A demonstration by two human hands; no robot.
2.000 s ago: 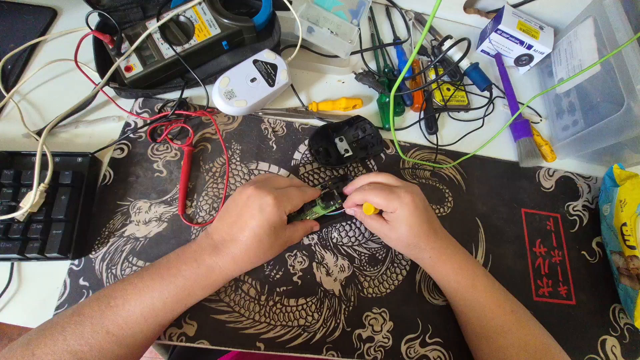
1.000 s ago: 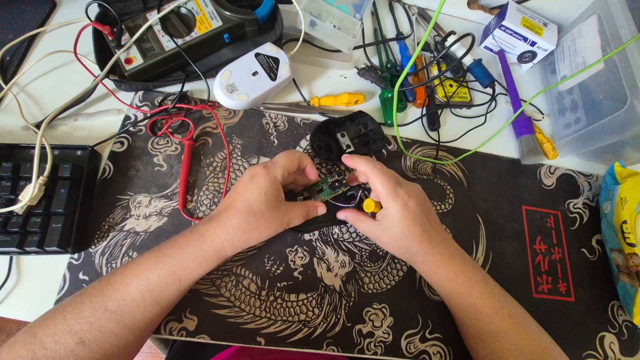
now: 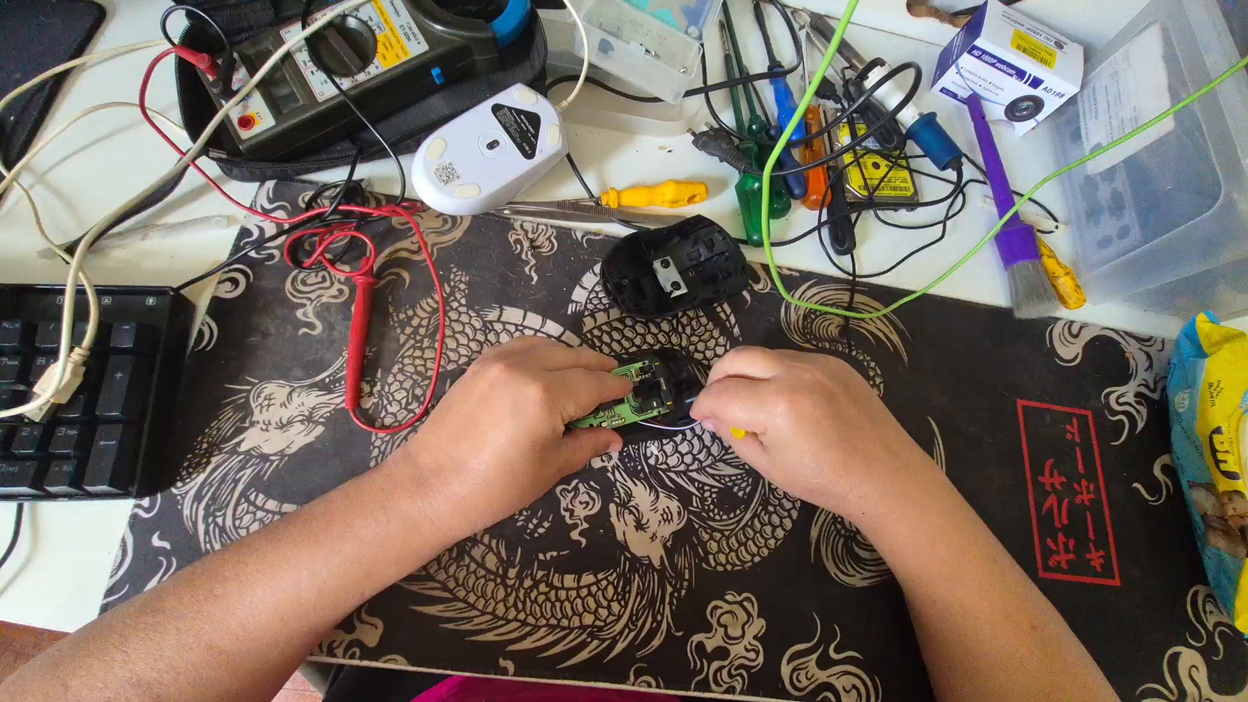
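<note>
A green circuit board (image 3: 634, 395) sits on the black lower half of a computer mouse (image 3: 678, 375), over the dark dragon-print mat. My left hand (image 3: 526, 414) grips the board and shell from the left. From the right, my right hand (image 3: 780, 419) has its fingers closed on a small yellow-handled tool (image 3: 738, 432), mostly hidden in the palm; its tip is at the shell's right edge. Thin wires (image 3: 673, 426) curve along the board's lower side. Just above lies the black upper shell of the mouse (image 3: 673, 265), inside facing up, with a light metal plate in it.
Behind are a multimeter (image 3: 341, 58) with a red probe (image 3: 359, 341), a white mouse (image 3: 490, 148), a yellow-handled screwdriver (image 3: 655, 195), more screwdrivers, cables, a webcam box (image 3: 1009, 68) and a purple brush (image 3: 1004, 210). A keyboard (image 3: 88, 390) stands left, a snack bag (image 3: 1214, 468) right.
One second ago both hands held the board tilted up; now it lies lower in the shell. My right hand has moved slightly away to the right.
</note>
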